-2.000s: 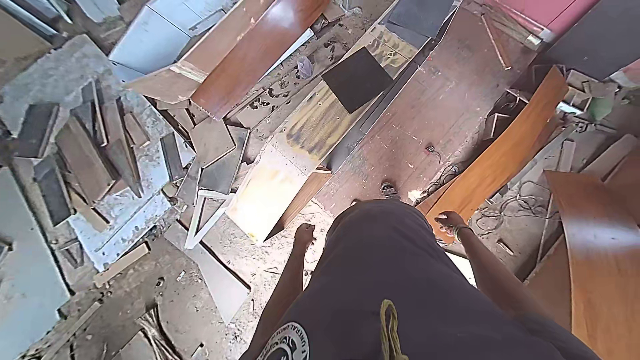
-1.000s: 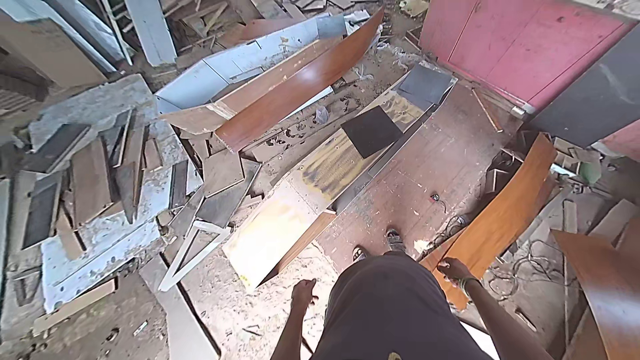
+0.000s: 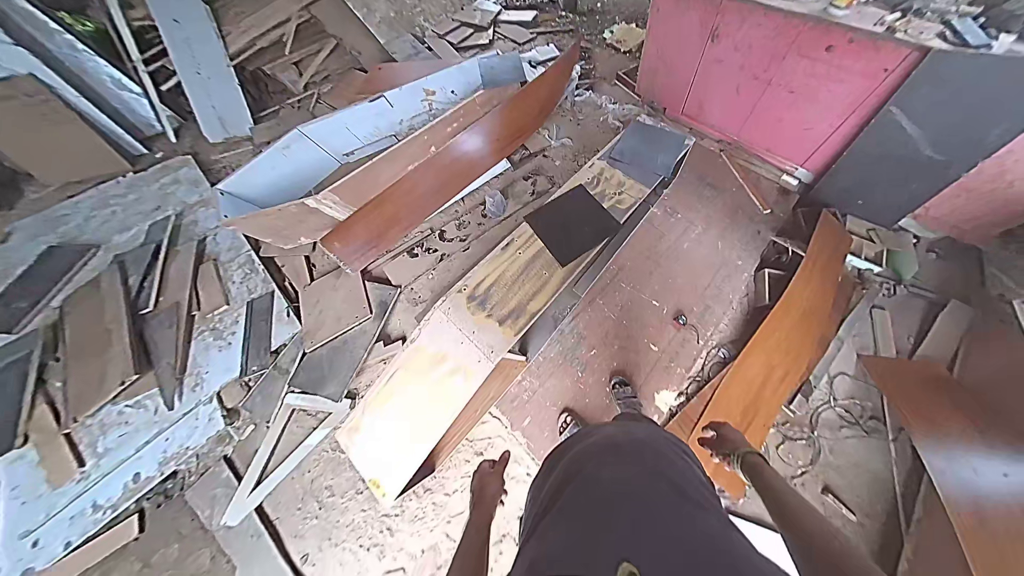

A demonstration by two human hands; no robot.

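My left hand (image 3: 490,484) hangs beside my thigh over the dusty floor, fingers loosely curled, holding nothing that I can see. Right of it, my right hand (image 3: 724,444) is over the lower end of an orange-brown wooden panel (image 3: 780,368); whether it touches the panel is unclear, and its fingers are bent. A long pale wooden board (image 3: 432,384) lies ahead of my left hand, with a dark square piece (image 3: 572,224) on top. My sandalled feet are on a worn reddish-brown panel (image 3: 616,320) that bears a small dark object (image 3: 680,320).
Wood offcuts (image 3: 96,336) lie over a white slab at left. Past the pale board are a long reddish-brown plank (image 3: 456,160) and a white panel (image 3: 280,172). Pink cabinets (image 3: 776,72) stand at the back right. A cable (image 3: 816,432) and another glossy panel (image 3: 960,456) are at right.
The view has tilted up, showing more of the pink cabinets and the far debris. Both hands stay low at my sides.
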